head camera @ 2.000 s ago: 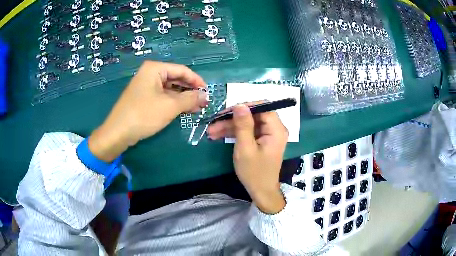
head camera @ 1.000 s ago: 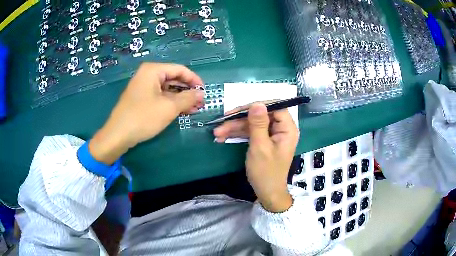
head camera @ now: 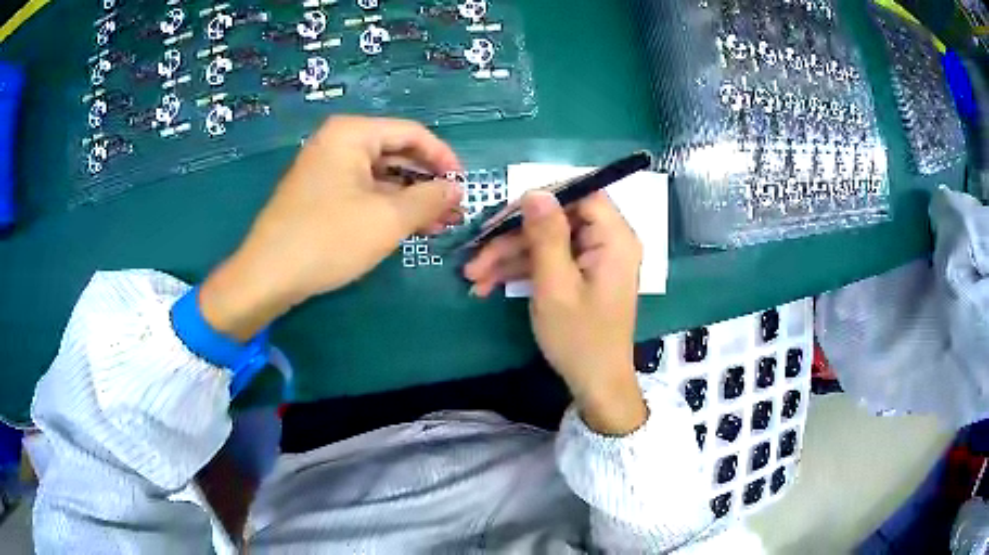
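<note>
My left hand (head camera: 352, 206), with a blue strap at the wrist, pinches a small flex circuit assembly (head camera: 410, 173) in its fingertips; most of the part is hidden by the fingers. My right hand (head camera: 575, 282) holds black tweezers (head camera: 580, 192) like a pen, their tip pointing down and left over the sticker sheet, just right of and below my left fingertips. I cannot tell whether anything is at the tip. The sticker sheet (head camera: 423, 254) lies flat with rows of tiny squares. A white card (head camera: 651, 233) lies on its right, partly behind my right hand.
A clear blister tray (head camera: 260, 146) with rows of assemblies lies at the upper left. Stacked blister trays (head camera: 716, 222) stand at the right, with another stack beyond. A white tray of black parts (head camera: 746, 398) is at the bench edge. A blue box (head camera: 9, 146) is far left. Another person's sleeve (head camera: 900, 314) shows at right.
The loose strips beside the sheet seen two seconds ago are no longer visible. The tweezers are tilted more steeply than one second ago. The left hand still pinches the part. The camera view has shifted slightly.
</note>
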